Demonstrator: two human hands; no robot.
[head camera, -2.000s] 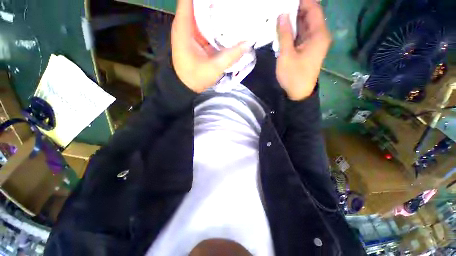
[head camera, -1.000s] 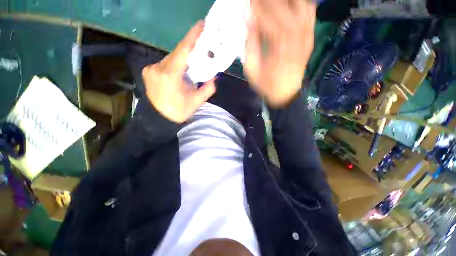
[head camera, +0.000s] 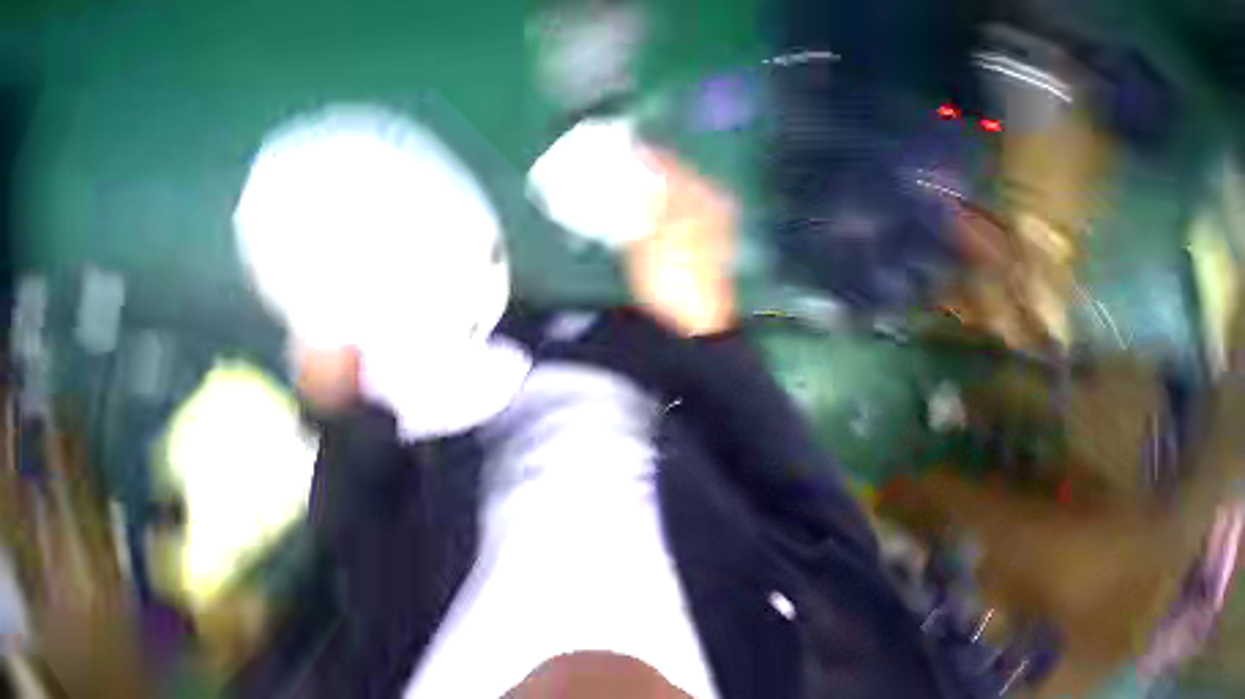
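The frame is strongly blurred. A white fan unit (head camera: 376, 225), a large round head with a smaller white part below it, is at the left centre over the green surface. My left hand (head camera: 325, 376) is at its lower left edge, mostly hidden behind it, and holds it. My right hand (head camera: 690, 253) is at the centre, apart from the fan unit. It holds a small white piece (head camera: 601, 180) at its fingertips; blur hides what it is.
The green benchtop (head camera: 150, 150) spans the top. A pale yellow-white paper (head camera: 239, 478) is at the left. Dark fans (head camera: 867, 205) are blurred at the upper right. Brown cardboard (head camera: 1065, 546) is at the lower right. A whitish blurred thing (head camera: 590, 48) is at the top centre.
The hands have moved apart. The white fan unit has moved left with my left hand and shows its broad round side. A separate small white piece now shows in my right hand.
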